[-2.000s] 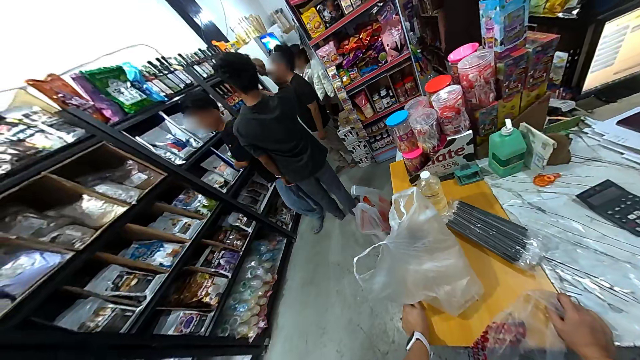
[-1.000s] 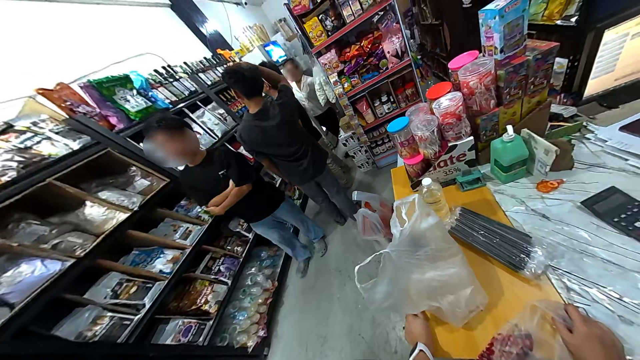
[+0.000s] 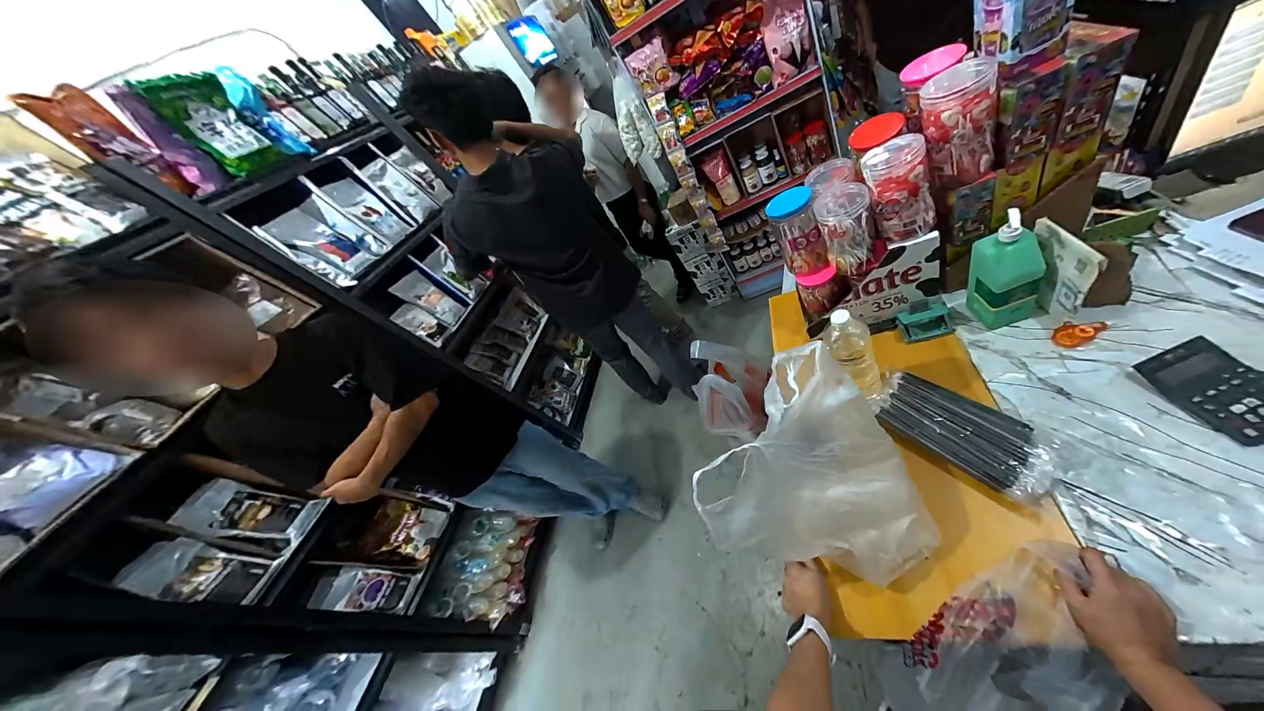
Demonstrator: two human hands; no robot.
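Observation:
My right hand (image 3: 1121,607) grips the edge of a thin clear plastic bag with red printing (image 3: 1017,627) at the counter's near edge. My left hand (image 3: 808,591), with a white watch on the wrist, rests at the yellow board's left edge, just below a full white plastic carrier bag (image 3: 820,474); its fingers are partly hidden, and whether it holds anything is unclear. Behind the carrier bag stands a capped bottle of pale yellow liquid (image 3: 853,351). To its right lies a plastic-wrapped bundle of thin black sticks (image 3: 963,434).
Candy jars (image 3: 899,188), a green pump bottle (image 3: 1005,272), an orange-handled item (image 3: 1078,334) and a calculator (image 3: 1207,385) are on the counter. Another bag (image 3: 731,390) is beyond its left edge. Several people stand in the aisle, one close by the left shelves (image 3: 326,543).
A person in a black shirt has come nearer along the left shelves, arms held together in front. My hands and the bags stay in nearly the same places.

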